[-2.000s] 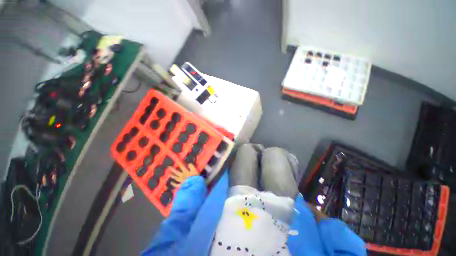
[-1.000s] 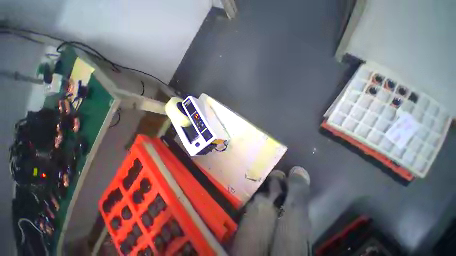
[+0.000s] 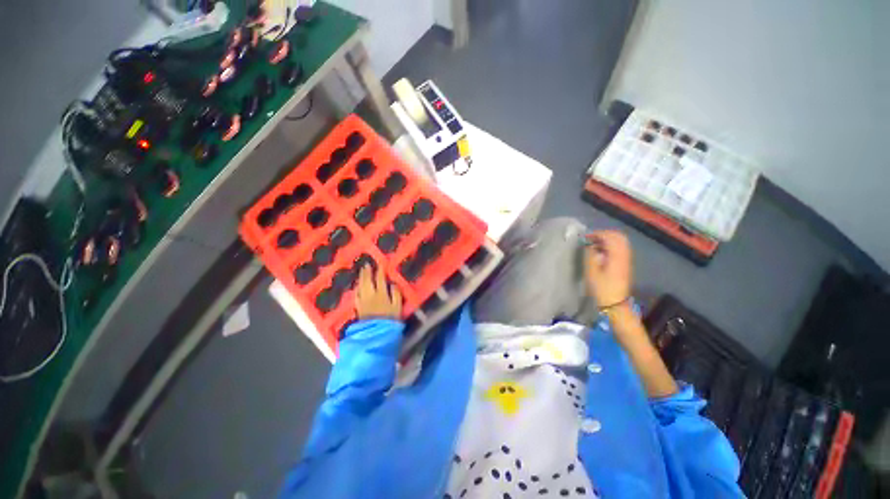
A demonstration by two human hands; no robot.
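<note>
The red tray (image 3: 366,219) lies tilted across the view, left of my knees, with black units (image 3: 429,250) in its pockets. My left hand (image 3: 378,295) lies on the tray's near part with fingers spread, its fingertips at a dark unit; I cannot tell whether it grips it. My right hand (image 3: 609,265) is raised over my right knee, fingers curled with the tips close together. Whether it holds something small is too blurred to tell.
The tape dispenser (image 3: 436,127) stands on a white box (image 3: 507,183) behind the tray. A green bench (image 3: 327,34) with cabled devices (image 3: 146,117) runs along the left. A white tray (image 3: 717,200) on red trays is on the floor at right, black trays (image 3: 781,429) at lower right.
The view has swung back down to my lap. Both hands have come into the picture; neither showed one second ago. The red tray now shows whole, lying flatter in view.
</note>
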